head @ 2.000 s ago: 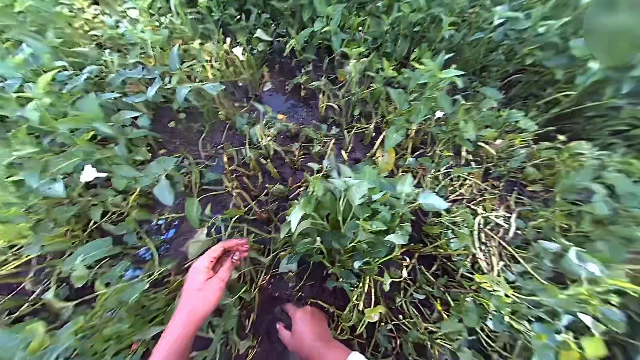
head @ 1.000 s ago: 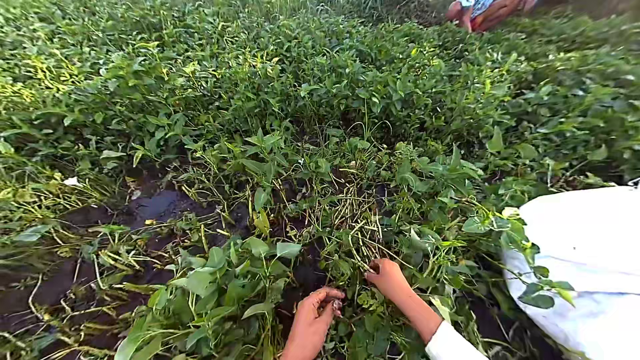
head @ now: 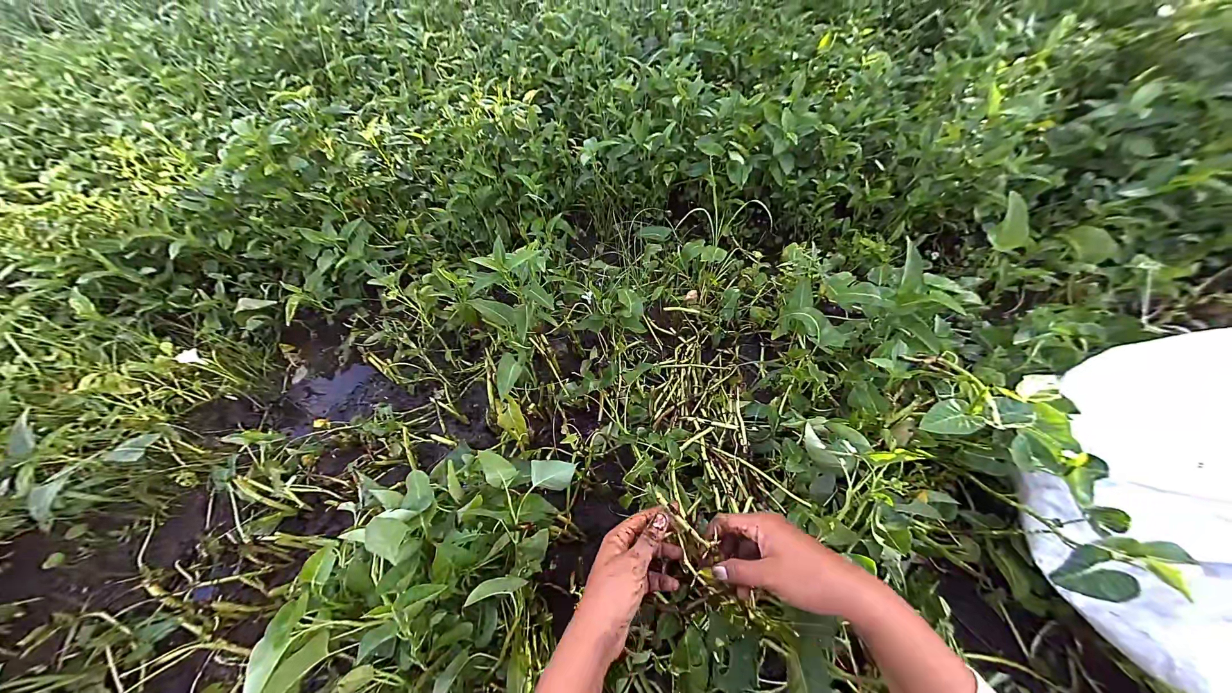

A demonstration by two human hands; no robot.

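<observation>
Both of my hands meet low in the head view, over a bundle of pale green plant stems (head: pixel 688 539). My left hand (head: pixel 630 558), muddy at the fingers, pinches the stems between thumb and fingertips. Fingers of my right hand (head: pixel 770 563) curl around the same stems from the right, its thumb pointing left. Leaves hang below the hands. A leafy clump of green vines (head: pixel 423 539) grows left of my left hand, and cut-looking bare stems (head: pixel 707 414) lie just beyond the hands.
A large white sack or sheet (head: pixel 1155 462) lies at the right, with leafy vines over its left edge. Dark wet mud with a small puddle (head: pixel 332 390) shows at the left. Dense green foliage (head: pixel 577 125) spreads across the back.
The view has swung, and the white sack has come into it. My hands, apart two seconds ago, are now close together on the stems.
</observation>
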